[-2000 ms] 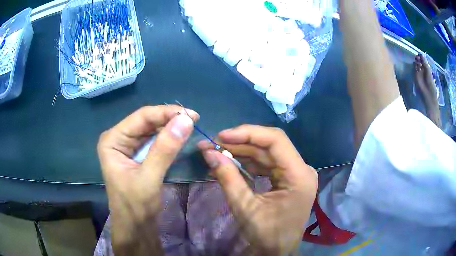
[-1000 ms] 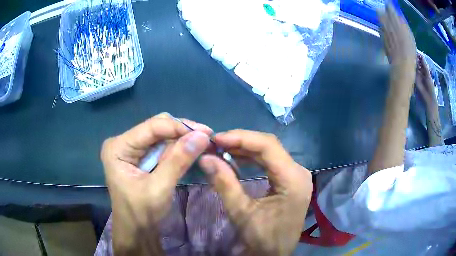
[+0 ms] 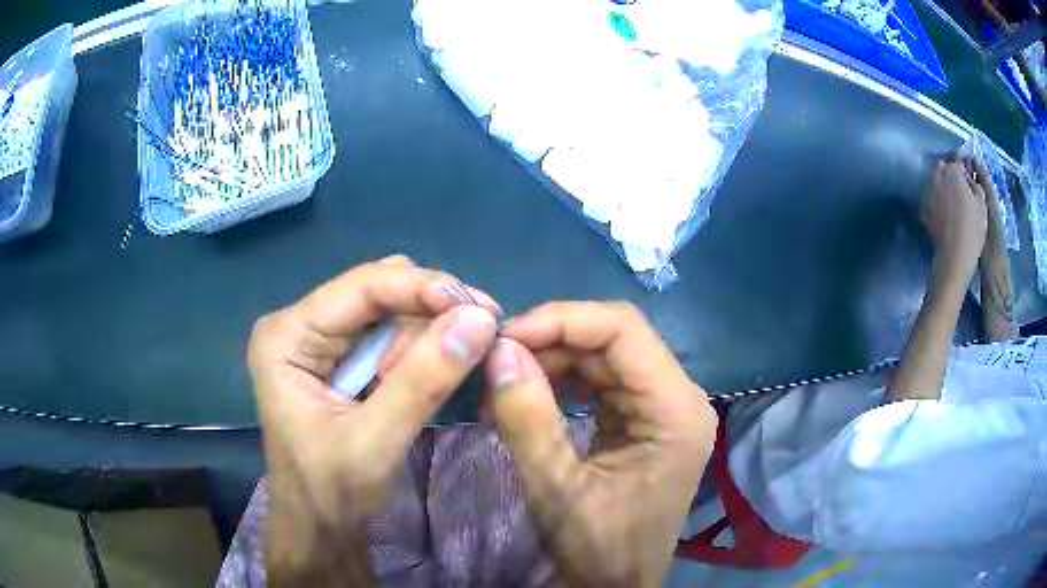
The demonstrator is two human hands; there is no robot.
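Note:
My left hand [image 3: 373,379] pinches a thin lead [image 3: 463,294] between thumb and forefinger, and a white plastic housing [image 3: 365,361] is held in its curled fingers. My right hand [image 3: 586,402] meets it fingertip to fingertip at the lead; thumb and forefinger are closed on the lead's other end, mostly hidden by the fingers. Both hands are bare, above the near part of the dark bench top. A clear tub [image 3: 235,213] of blue-and-white leads stands at upper left. A clear plastic bag [image 3: 735,126] packed with white housings lies at upper middle.
A second clear tub [image 3: 44,172] is cut off at the far left. A blue tray [image 3: 873,48] with white pieces is at upper right. Another person's hands [image 3: 959,207] and white sleeve [image 3: 941,459] are at the right. The bench edge [image 3: 149,425] runs below my hands.
My hands have come together, covering the blue lead and the white end that showed between them. The other person's arm has moved away from the bag and tray to the right.

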